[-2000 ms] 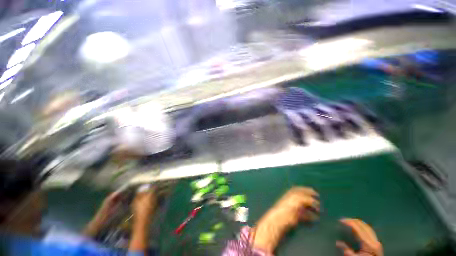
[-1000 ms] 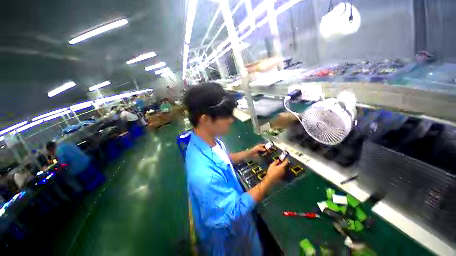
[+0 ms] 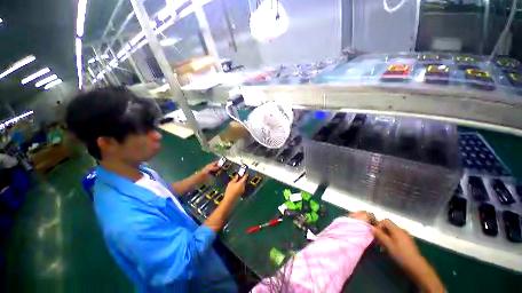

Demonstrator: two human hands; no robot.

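Note:
My left hand (image 3: 362,216) shows only as a small part beyond the cuff of the pink sleeve (image 3: 329,252); its fingers are mostly hidden. My right hand (image 3: 394,237) comes in from the lower right, bare-armed, its fingers closed at the sleeve's cuff. No phone shows in either hand. A heap of green, black and white battery-like blocks (image 3: 309,206) lies on the green bench left of my hands. A red tool or pen (image 3: 264,225) lies left of the heap, and more green pieces (image 3: 277,256) lie beside my sleeve.
Behind my hands stands a tall clear tray stack (image 3: 378,171) with dark phones on top. Black phones (image 3: 487,219) lie in trays at right. A white fan (image 3: 269,125) is mounted beside the shelf edge (image 3: 372,100). A co-worker in blue (image 3: 146,229) at left holds two phones (image 3: 242,171).
The view swung left, then partly back right. My hands, absent one second ago, show again. Two seconds ago they were apart with my left forearm bare; now the sleeve covers it and my hands meet.

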